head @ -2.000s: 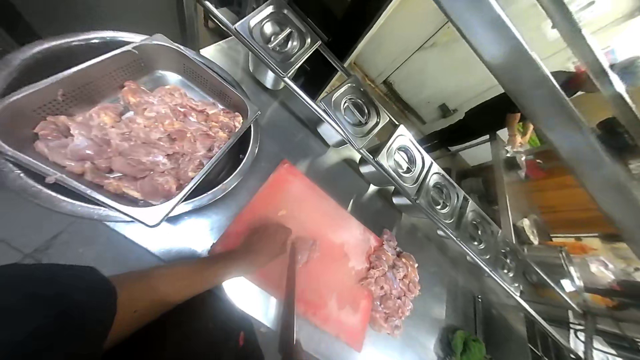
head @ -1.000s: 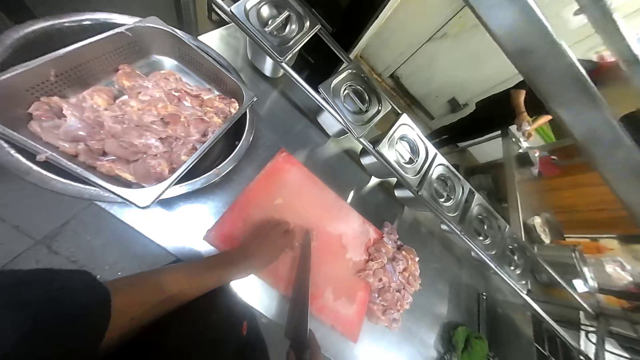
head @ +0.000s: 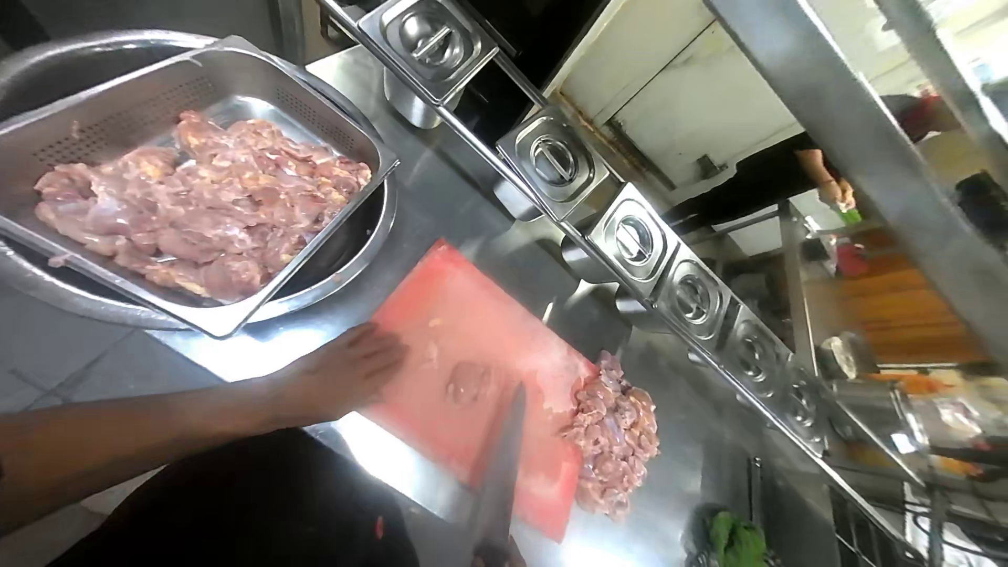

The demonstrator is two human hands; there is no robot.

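Note:
My left hand [head: 358, 370] is over the left edge of a red cutting board [head: 472, 315], fingers somewhat blurred, with nothing seen in it. At the bottom edge my right hand [head: 498, 553], mostly cut off, grips a large kitchen knife [head: 504, 465] whose blade points up across the board. A small piece of raw meat [head: 467, 383] lies on the board between hand and blade. Cut raw meat, apparently chicken, forms a pile [head: 614, 441] at the board's right edge. Larger raw pieces [head: 228, 197] fill part of a perforated steel pan [head: 315, 236] at upper left.
Under the pan is a large round metal basin [head: 370, 252]. Lidded steel containers [head: 634, 240] stand in a rail diagonally behind the steel table [head: 669, 504]. Green leaves [head: 736, 539] lie at lower right. Beyond the rail, another person's hand [head: 836, 193] holds something green.
My left hand has moved left, away from the middle of the board, uncovering the small meat piece. The knife blade has shifted slightly to the right since the oldest frame.

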